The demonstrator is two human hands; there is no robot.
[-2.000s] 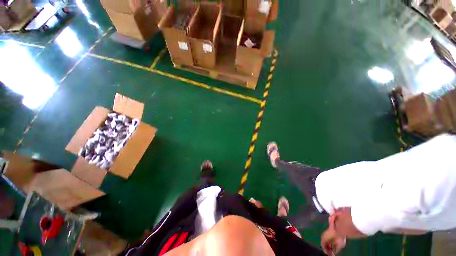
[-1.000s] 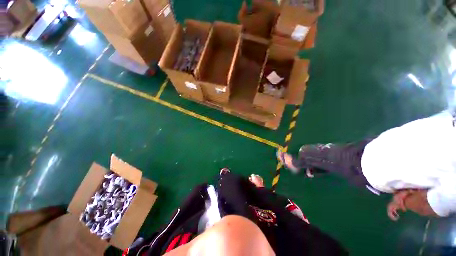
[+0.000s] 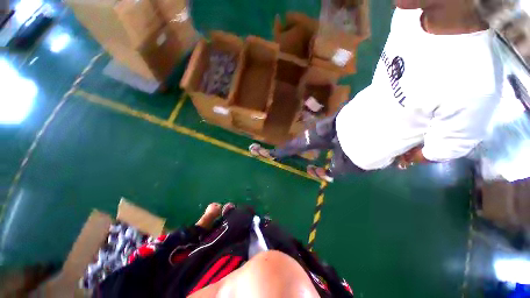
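Neither of my hands can be made out. A rounded bare skin shape fills the bottom centre, over my black clothing with red stripes. An open brown carton [image 3: 141, 217] stands on the floor at the lower left, partly hidden by my clothing. Bagged adapters [image 3: 119, 244], seen as whitish tufts with dark parts, fill it. Nothing is seen held.
Open cartons [image 3: 253, 87] stand together beyond the yellow tape, one holding greyish pieces. Taller closed cartons [image 3: 125, 35] stand at the upper left. A person in a white shirt [image 3: 407, 110] stands close at the right, feet by the tape. Yellow-black tape [image 3: 317, 218] crosses the green floor.
The person in white has moved left and stands in front of the cartons' right side. The carton of bagged adapters has shifted lower and is more covered by my clothing.
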